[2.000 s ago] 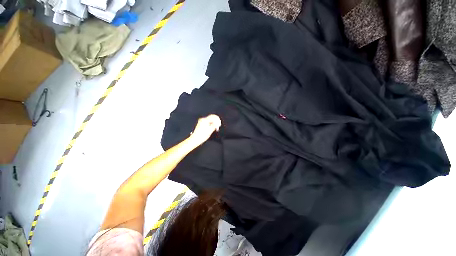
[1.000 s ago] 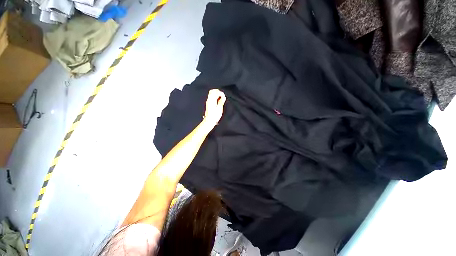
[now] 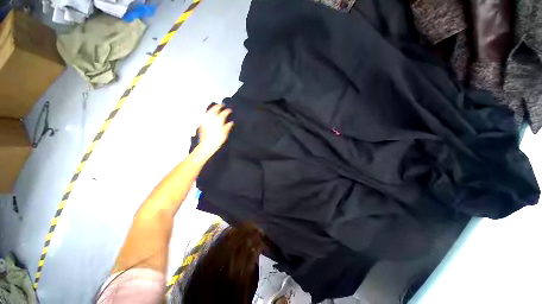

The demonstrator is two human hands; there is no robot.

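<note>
A large heap of dark garments (image 3: pixel 356 148) is spread over the table's edge, with a small pink-red mark near its middle. My left hand (image 3: pixel 215 127) reaches in from the lower left and lies on the heap's left edge. Its fingers are bent and slightly apart, and dark cloth shows on both sides of it. The hand is blurred, and whether the fingers grip the cloth is unclear. My right hand is not in view.
White table surface (image 3: pixel 481 267) shows at the lower right. Brown-grey mottled garments (image 3: pixel 440 21) lie at the upper right. Cardboard boxes (image 3: pixel 27 71), a hanger (image 3: pixel 43 126), an olive cloth (image 3: pixel 98 47) and yellow-black floor tape (image 3: pixel 89 145) are at the left. Long brown hair (image 3: pixel 223 270) shows at the bottom.
My left hand first moved up over the dark cloth, then left to the heap's edge. Its fingers are now more spread than in the earlier closed pose. The heap lies much as before.
</note>
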